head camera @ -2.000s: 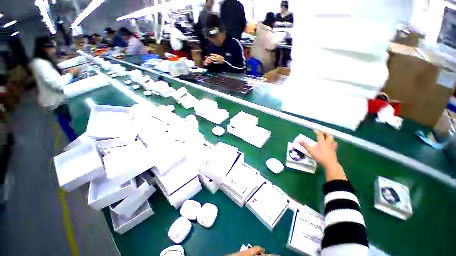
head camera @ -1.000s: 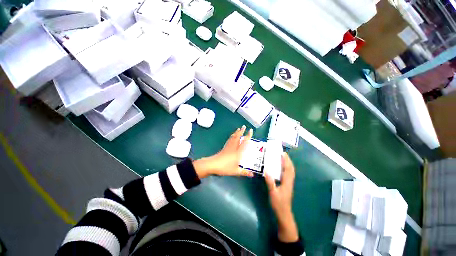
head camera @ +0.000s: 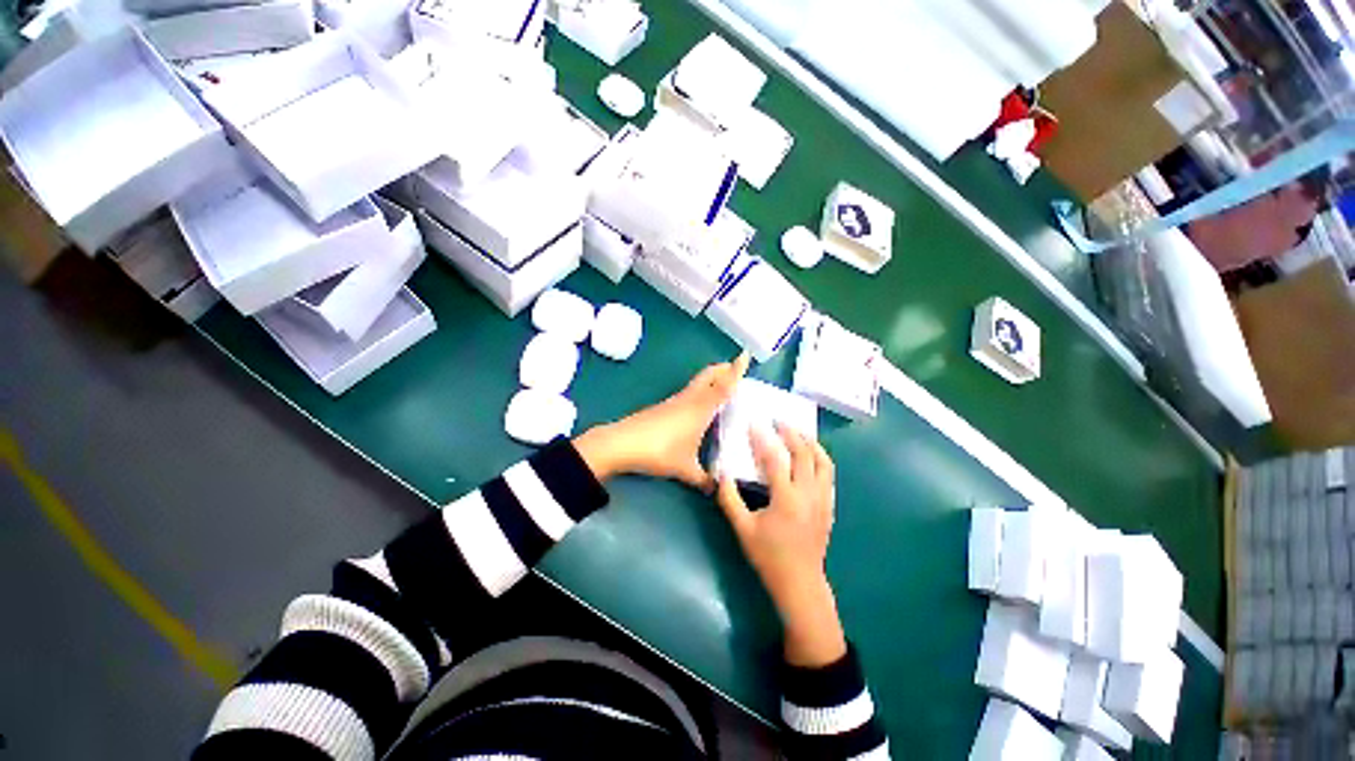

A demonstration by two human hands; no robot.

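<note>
A small white box (head camera: 767, 409) lies between my hands, with a dark edge showing at its near side. My left hand (head camera: 676, 431) holds its left side. My right hand (head camera: 791, 513) rests on it from the near right, fingers on its top. The lid appears to be on the base; how far down is hard to tell. Several glossy white pucks (head camera: 548, 361) lie to the left of the hands. Open white boxes with dark edges stand just beyond, one of them a white box with print (head camera: 838, 367).
A large heap of hollow white lids (head camera: 305, 127) is at the upper left. Closed white boxes (head camera: 1025, 654) are stacked at the lower right. Picture-marked boxes (head camera: 1008, 341) and a puck (head camera: 803, 247) are on the green belt (head camera: 929, 305) beyond the white rail.
My right hand was reaching over the belt, then came back to the box. The white lid piece, earlier beside the printed base, now covers it between both hands.
</note>
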